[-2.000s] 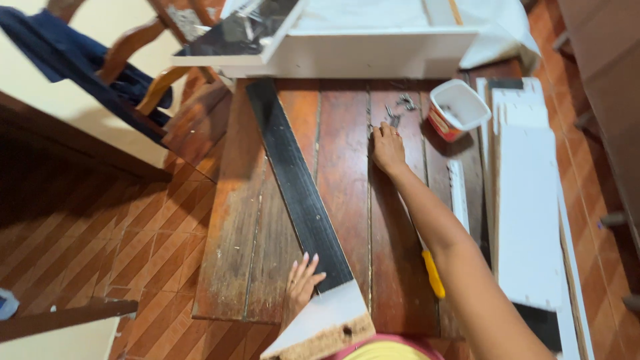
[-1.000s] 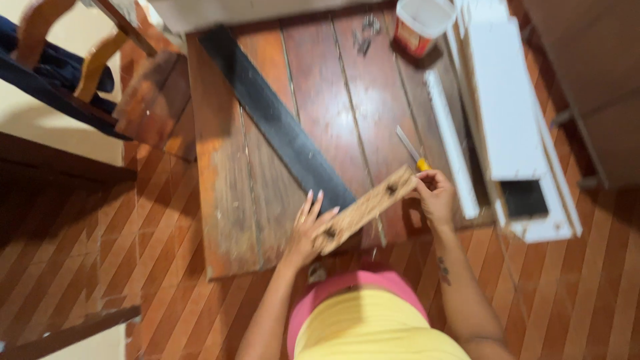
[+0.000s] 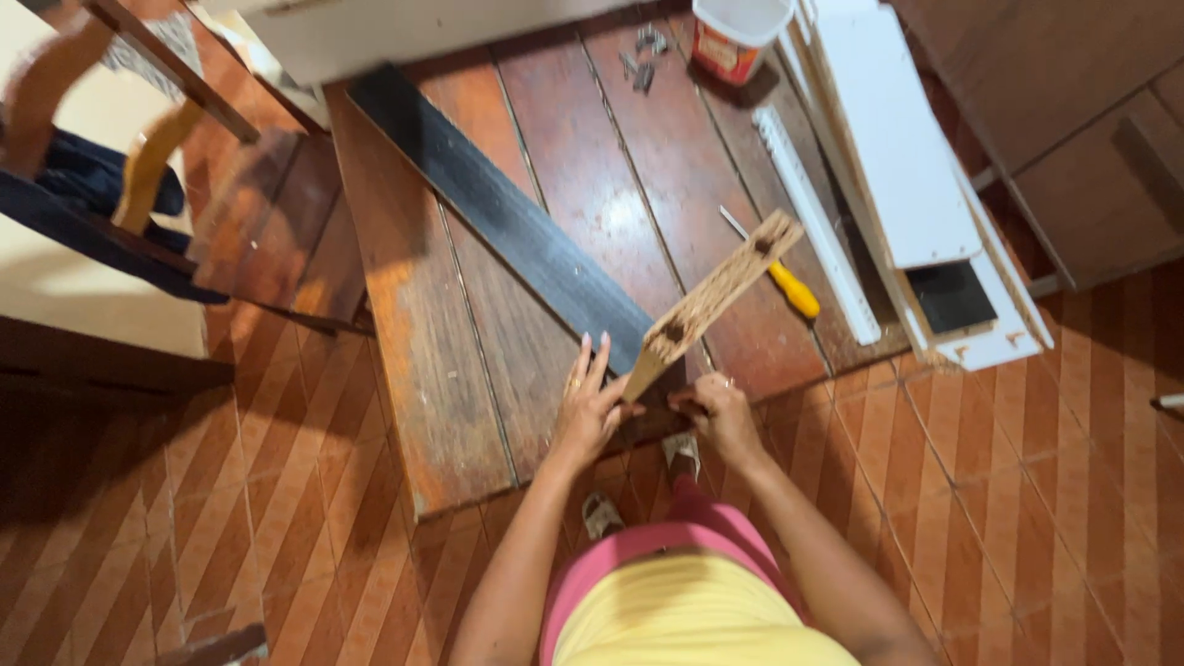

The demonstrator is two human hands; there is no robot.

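A long dark board (image 3: 518, 222) lies slantwise on the wooden table (image 3: 435, 305). At its near end a shorter particleboard piece (image 3: 721, 287) stands up at an angle, its raw edge with two dark holes facing up. My left hand (image 3: 587, 407) grips the joint of the two pieces, thumb under the short piece's near corner. My right hand (image 3: 717, 412) is just right of that corner with its fingertips pinched together; whether they hold something small is hidden. Beyond the short piece lies a screwdriver with a yellow handle (image 3: 794, 289).
A white plastic tub (image 3: 731, 42) stands at the far side, beside small metal parts (image 3: 645, 60). A white slotted strip (image 3: 819, 227) and stacked white panels (image 3: 911, 139) lie along the right. A wooden chair (image 3: 277, 222) is at the left, a large pale panel (image 3: 370, 37) at the far edge.
My right hand has come from the small metal parts to the near end of the boards, first at the short piece's right end, now by its near corner. The view has shifted.
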